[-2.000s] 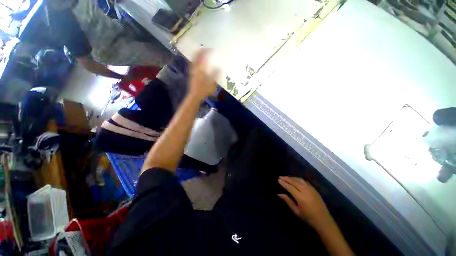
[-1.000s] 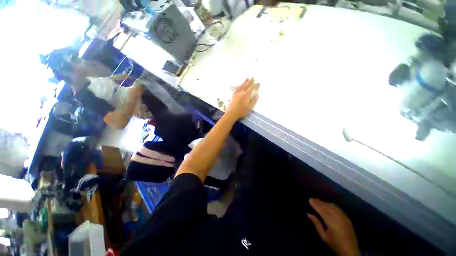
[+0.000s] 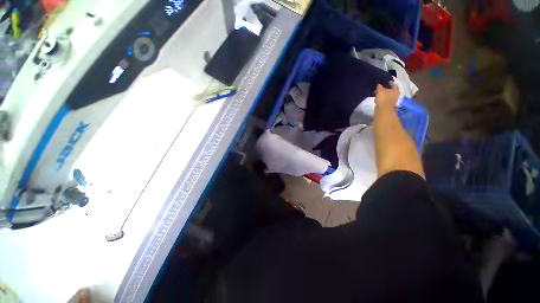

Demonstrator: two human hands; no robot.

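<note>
My right hand (image 3: 388, 96) reaches into a blue basket (image 3: 417, 123) beside the table, its fingers closed on the upper right corner of a dark garment panel (image 3: 343, 89). The panel lies over white panels (image 3: 362, 157) with curved edges, some hanging over the basket's near rim. Only a small part of my left hand (image 3: 81, 296) shows at the bottom left edge, on the white table; whether it holds anything cannot be seen.
The white JACK sewing machine (image 3: 118, 77) stands at the left on its bed. A ruler strip (image 3: 201, 157) runs along the table edge. A yellow-green tool (image 3: 215, 95) and flat black rectangle (image 3: 233, 54) lie near it. More blue baskets (image 3: 473, 171) stand right.
The view has swung from the table's left end to the machine and right-hand basket. My right hand has moved from my lap to the dark panel. My left hand is now mostly out of view.
</note>
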